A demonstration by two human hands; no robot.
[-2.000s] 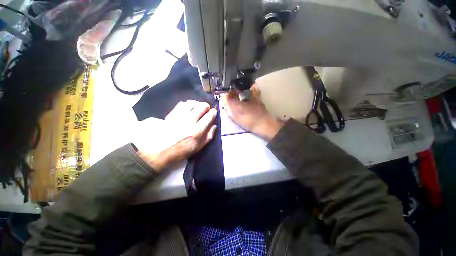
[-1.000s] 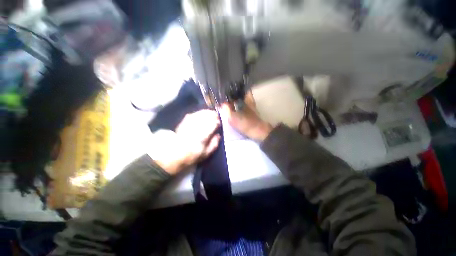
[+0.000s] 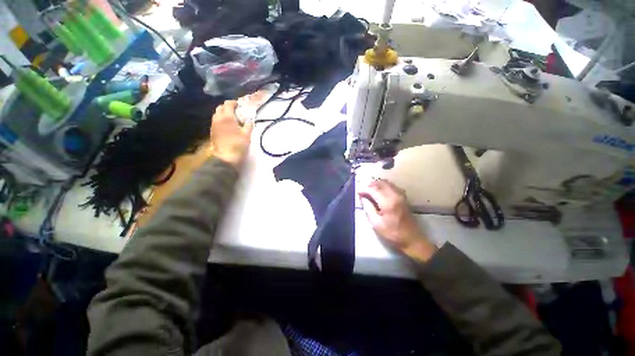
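Note:
A dark garment panel [image 3: 317, 163] lies under the needle area of the white sewing machine [image 3: 445, 104]. Its lower end, with a narrow strip [image 3: 339, 243], hangs over the table's front edge. My left hand [image 3: 231, 132] is at the left, its fingertips at a small clear packet with pinkish print [image 3: 256, 101]; whether they grip it is unclear. My right hand [image 3: 391, 214] rests on the table just right of the panel, fingers bent and apart, with nothing visible in it.
Black-handled scissors [image 3: 479, 203] lie right of my right hand. A black cord loop [image 3: 287, 136] lies left of the panel. A shaggy dark strip bundle [image 3: 150, 149] covers taped cardboard [image 3: 170, 182]. A crinkly clear bag [image 3: 235, 64] and green thread cones [image 3: 87, 38] are farther left.
My left hand has left the panel and moved left and forward to the packet. My right hand has drawn back from the needle. The view has turned left, showing the thread cones.

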